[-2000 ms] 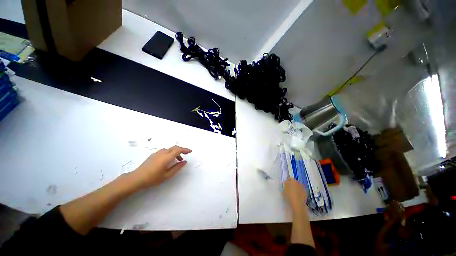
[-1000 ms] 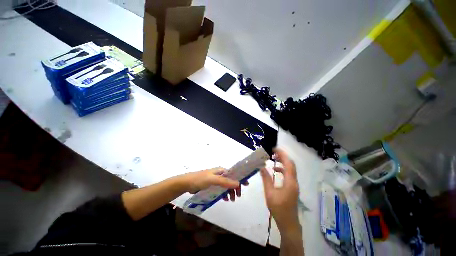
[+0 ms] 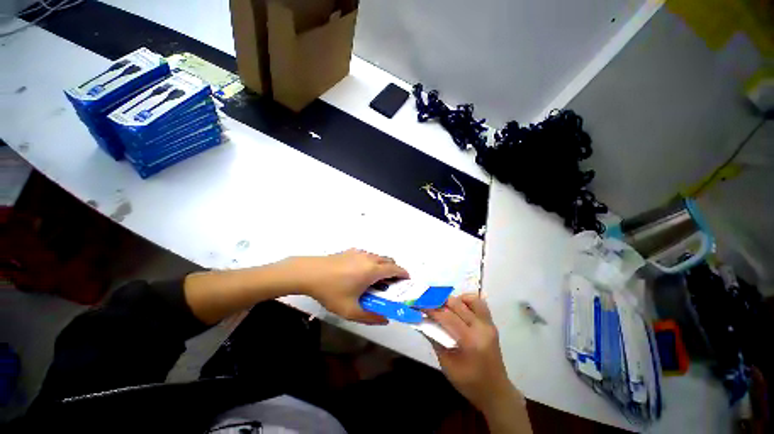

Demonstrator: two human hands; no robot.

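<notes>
A blue and white retail box is held over the front edge of the white tabletop. My left hand is closed around its left end. My right hand is at its right end, fingers on the open flaps. A blue end flap stands out, and a white flap shows under my right fingers. The inside of the box is hidden.
Two stacks of packed boxes stand at left, with a brown carton behind. A black cable pile lies by the wall. Flat box blanks and a kettle are at right.
The box was taken from the flat blanks at right. It was flat-looking in my left hand; now it is opened up, flaps out, and my right hand has come onto its end.
</notes>
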